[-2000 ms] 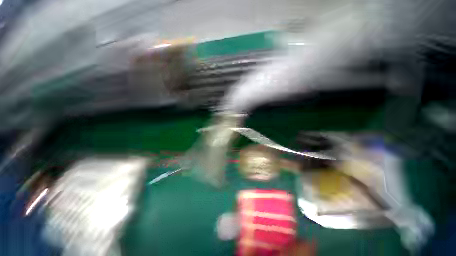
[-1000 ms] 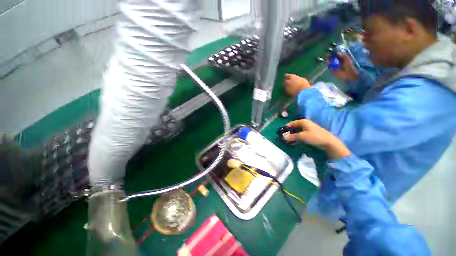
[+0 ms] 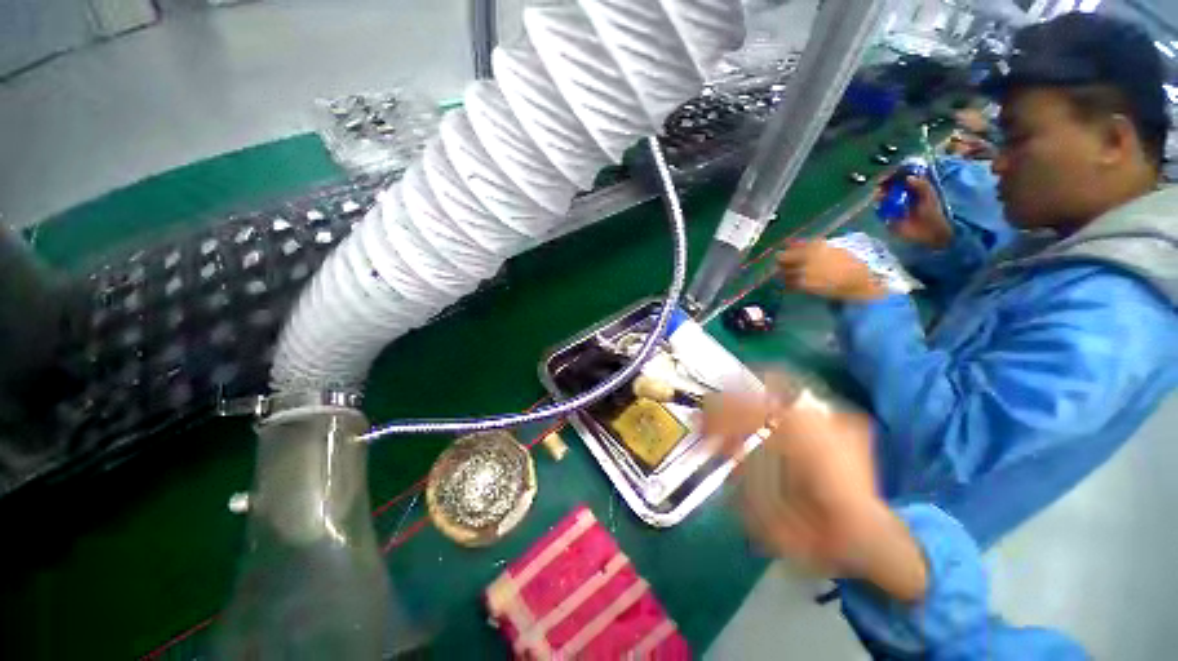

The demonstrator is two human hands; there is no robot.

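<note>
My right hand (image 3: 820, 484), in a blue sleeve, is blurred over the right edge of the silver metal tray (image 3: 665, 514). Its fingers are near the tray's contents; whether it holds anything cannot be told. My left hand is not in view. In the tray are a yellow sponge (image 3: 649, 434) and dark and pale items, partly hidden by the hand. A small black round thing (image 3: 751, 318) lies on the green mat behind the tray. A round tan-rimmed bowl with silvery bits (image 3: 481, 488) stands left of the tray. A pink-red pad with pale strips (image 3: 588, 594) lies in front.
A ribbed white hose (image 3: 439, 226) with a clear hood (image 3: 310, 517) comes down at left. A shiny gooseneck arm (image 3: 517, 420) curves over the tray. A grey post (image 3: 788, 142) stands behind. Black parts trays (image 3: 194, 291) line the back. A person in blue (image 3: 1033, 349) works at right.
My right hand has moved down and left to the tray's edge. The black round thing it touched now lies apart from it. The view has shifted, and the hose and hood show more sharply.
</note>
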